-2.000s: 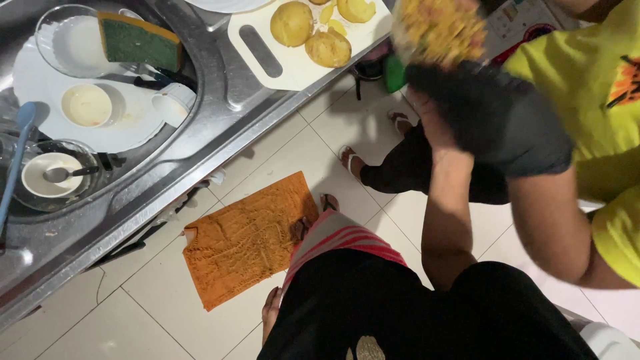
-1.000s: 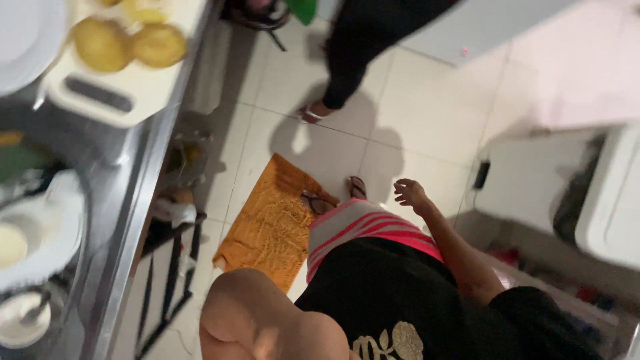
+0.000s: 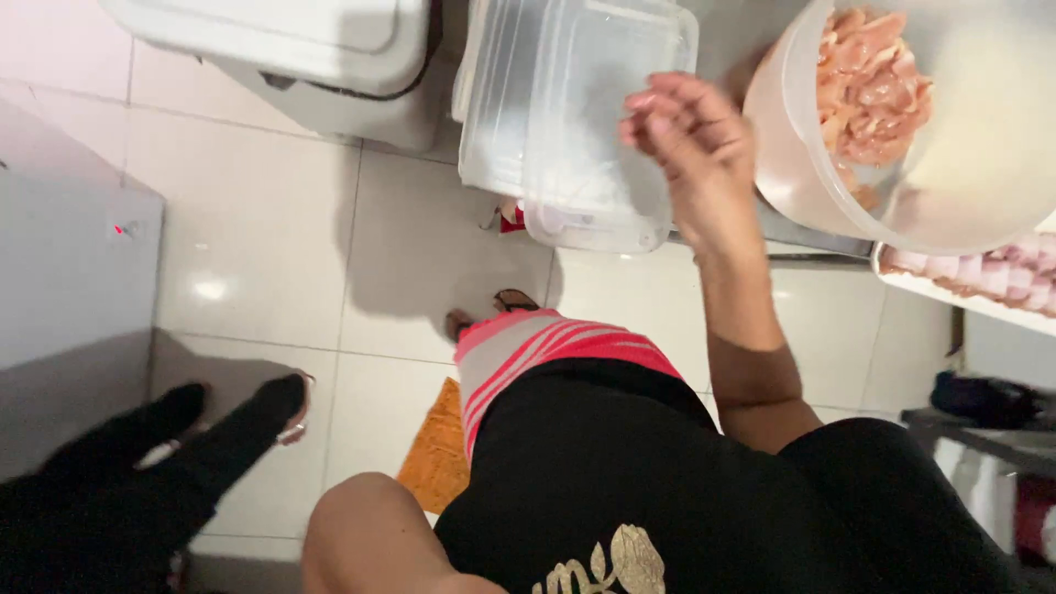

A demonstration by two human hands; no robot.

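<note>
My right hand [image 3: 689, 124] is over clear plastic food containers or lids [image 3: 598, 177], holding nothing, its fingers loosely curled and partly apart. Beside it on the right, a large translucent plastic tub [image 3: 796, 136] holds pieces of raw meat [image 3: 874, 91], probably chicken. Under the tub's lower right side, a white tray [image 3: 932, 285] bears rows of pale pink sliced meat [image 3: 973, 268]. Only my left upper arm and elbow show at the bottom left; my left hand is out of sight.
A lidded white bin or cooler [image 3: 330, 41] stands at the upper left. Another person's black-clad legs [image 3: 223, 437] are at the lower left, near a grey cabinet [image 3: 66, 214]. An orange mat [image 3: 437, 454] lies on the tiled floor. A dark rack [image 3: 973, 441] is at right.
The view has turned away from the sink and potatoes. My right hand, over the floor a second ago, is now above the clear plastic containers. The raw meat has come into view.
</note>
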